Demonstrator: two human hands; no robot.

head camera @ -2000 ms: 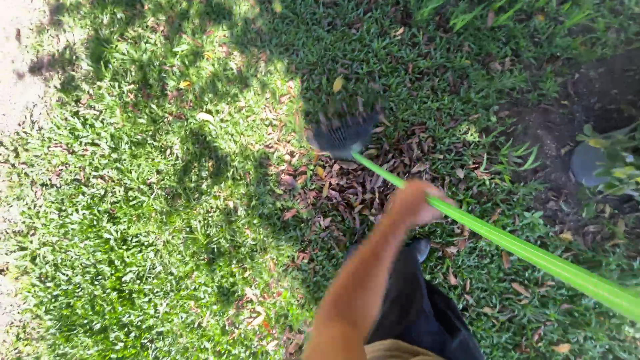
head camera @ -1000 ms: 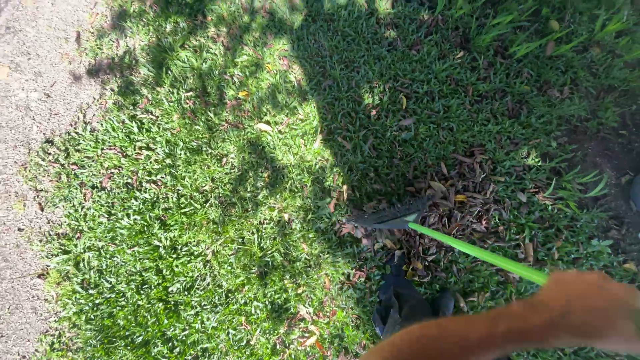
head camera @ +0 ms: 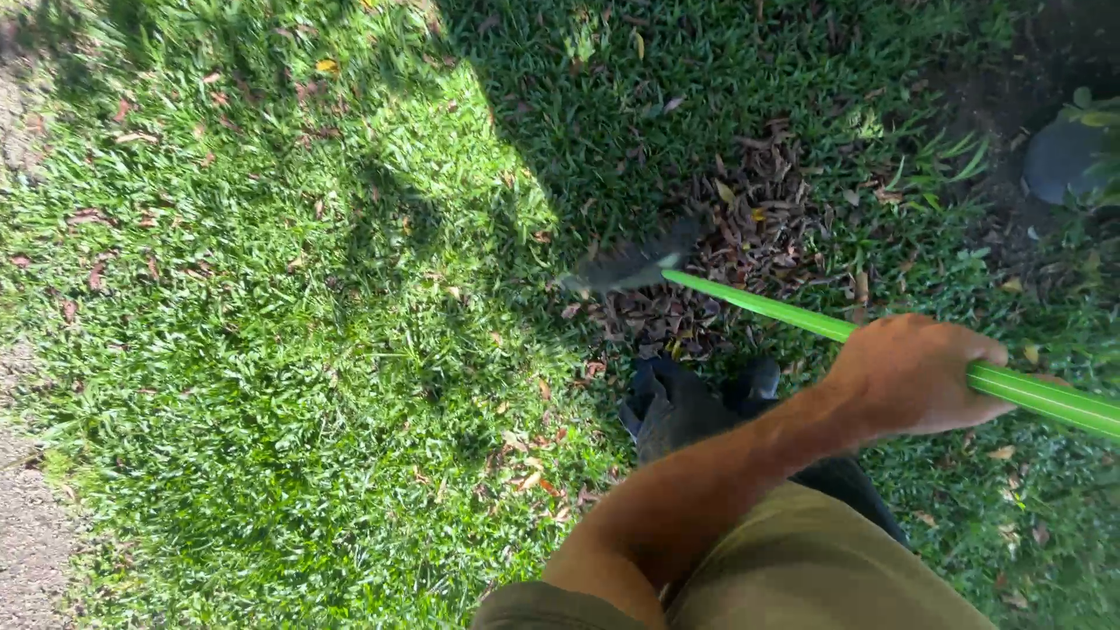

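Observation:
My left hand [head camera: 923,374] is closed around the bright green handle [head camera: 761,304] of a rake, with the arm reaching across in front of my body. The handle runs from the rake head down to the right edge, where its far end is out of frame. The dark, fan-shaped rake head [head camera: 634,262], blurred, rests on or just above the grass at the left side of a heap of dry brown leaves [head camera: 766,206]. More dry leaves lie between the head and my feet. My right hand is out of view.
Grass [head camera: 262,394] with scattered leaves surrounds the heap, partly in shade. A pale paved strip [head camera: 35,525] borders it at left. My shoe [head camera: 759,379] stands just below the heap. At upper right, a rounded grey object [head camera: 1063,162] sits by bare soil and a plant.
My left hand has stayed around the handle and is farther from the rake head than two seconds ago. The rake head has shifted about the leaves. The view has moved.

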